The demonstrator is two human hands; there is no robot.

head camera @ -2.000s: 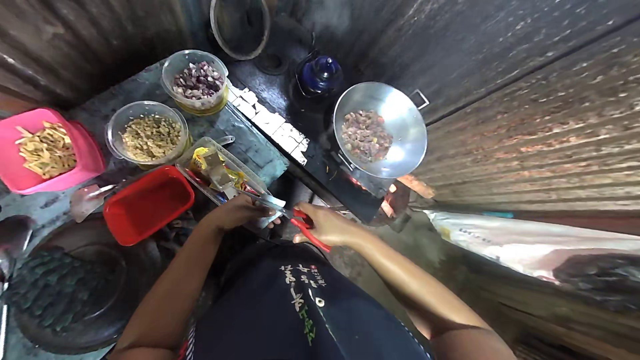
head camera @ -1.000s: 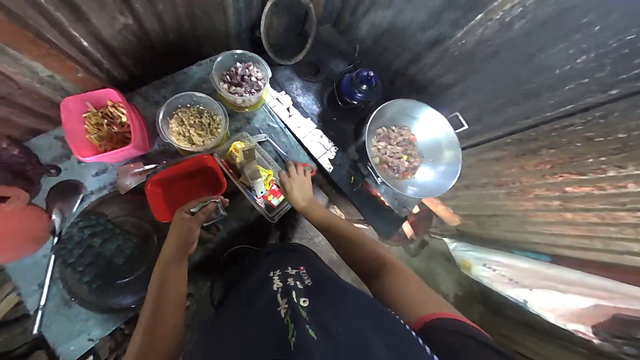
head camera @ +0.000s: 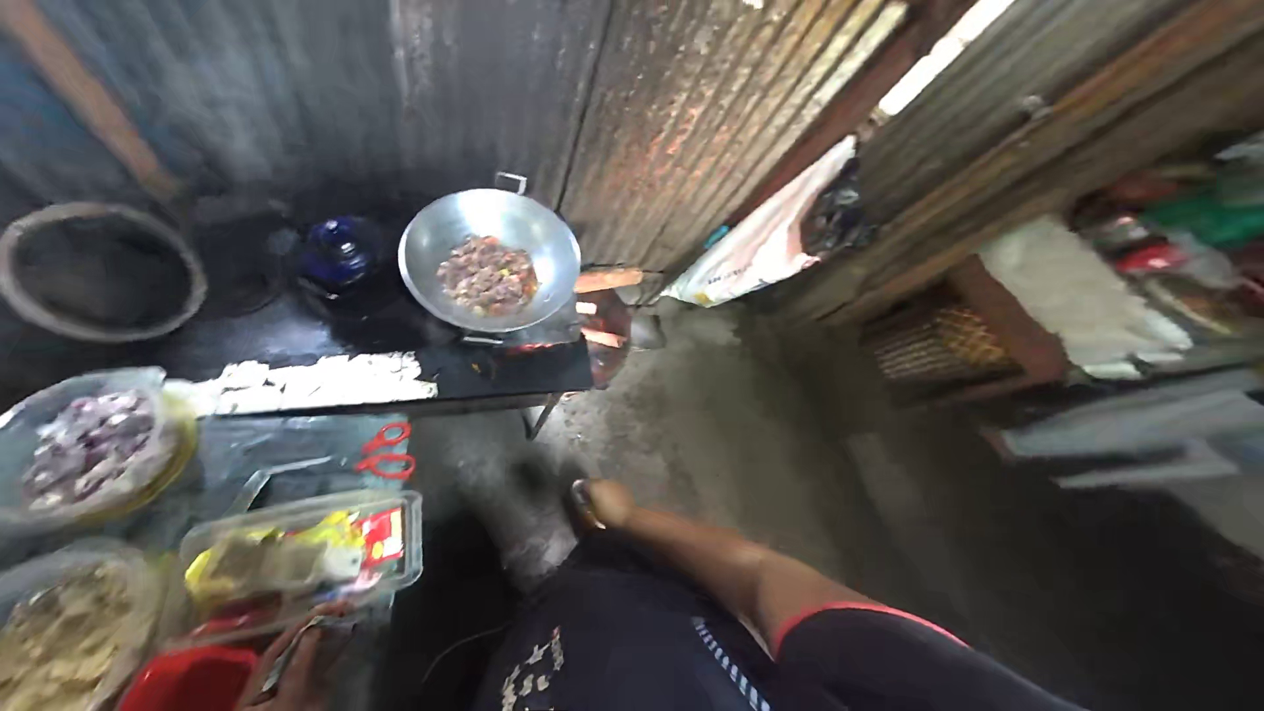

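My left hand (head camera: 296, 667) is at the bottom left, by the front edge of a clear plastic tray (head camera: 410, 563) of packets, with a small silvery packet in its fingers. My right hand (head camera: 604, 506) hangs low over the floor in front of my apron; whether it holds anything is unclear. Red-handled scissors (head camera: 387, 451) lie on the table behind the tray. A metal wok (head camera: 434, 222) with chopped meat (head camera: 489, 276) sits over the fire.
A red container (head camera: 188, 681), a bowl of chopped onions (head camera: 94, 444) and a bowl of minced food (head camera: 69, 632) stand at the left. Behind are a blue kettle (head camera: 336, 252) and white tiles (head camera: 316, 383). Burning wood (head camera: 604, 339) juts out beside the wok.
The view has swung far to the right. The scissors, in my right hand two seconds ago, now lie on the table. My right hand has moved away from the tray.
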